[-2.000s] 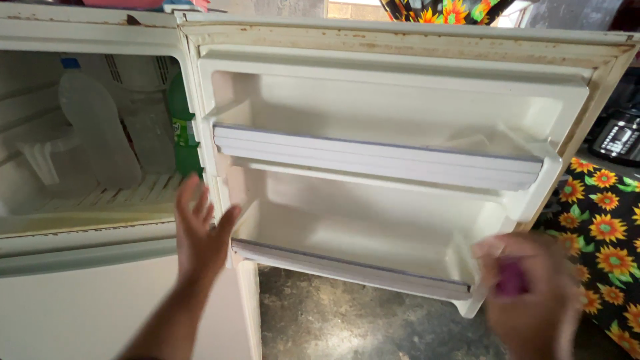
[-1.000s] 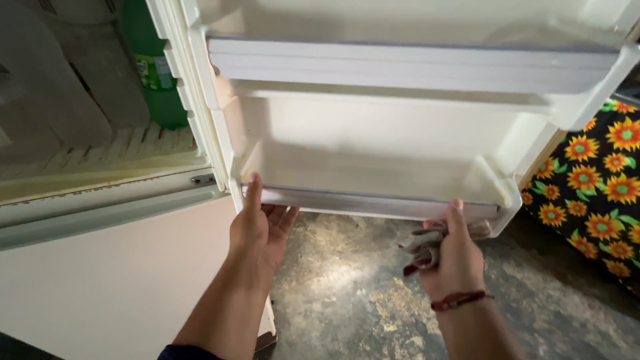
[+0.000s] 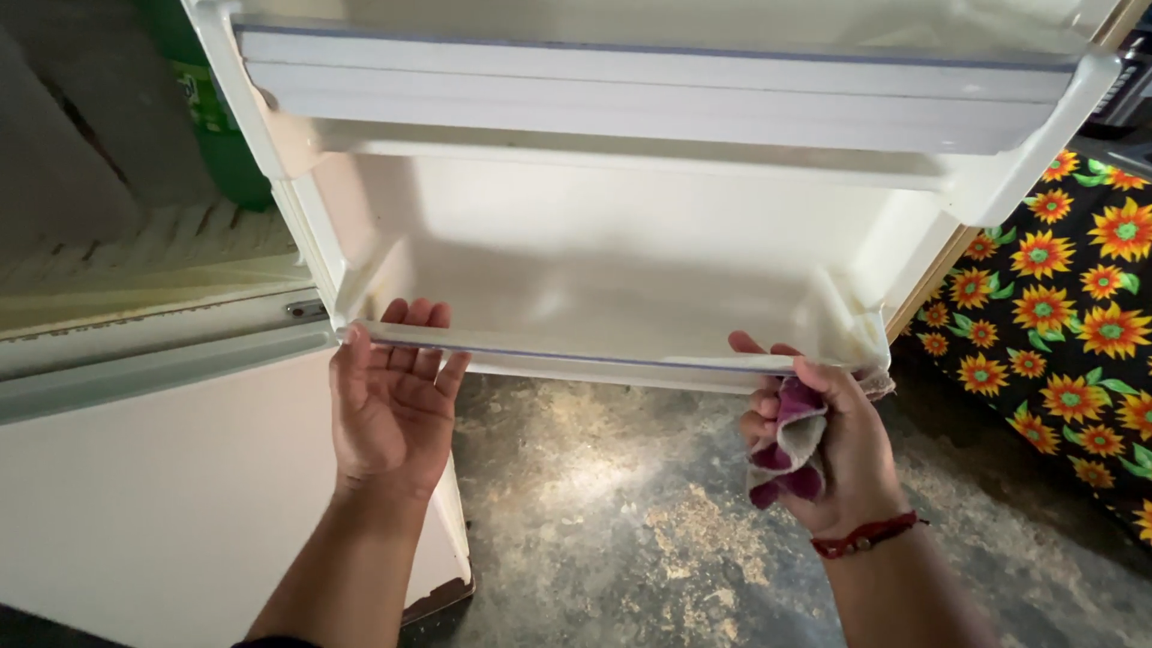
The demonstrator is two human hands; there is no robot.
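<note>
The lower shelf rail (image 3: 576, 351) of an open refrigerator door (image 3: 585, 216) runs between my two hands. My left hand (image 3: 396, 405) grips its left end, the thumb in front and the fingertips over the top edge. At the right end, my right hand (image 3: 837, 441) has its thumb and fingers on the rail and also holds a crumpled purple and grey cloth (image 3: 792, 441) against the palm. The rail appears tilted outward. Above it, the upper shelf rail (image 3: 648, 94) spans the door. Both door shelves show no items in them.
Inside the refrigerator at left stands a green plastic bottle (image 3: 220, 135) on a wire-like rack (image 3: 135, 243). The lower white door (image 3: 180, 504) is beneath. A sunflower-print cloth (image 3: 1062, 315) hangs at right, and the mottled floor (image 3: 612, 522) lies below.
My hands, apart from the rail two seconds ago, have come to its two ends. Since one second ago the rail has tipped outward. The view has moved closer to the door.
</note>
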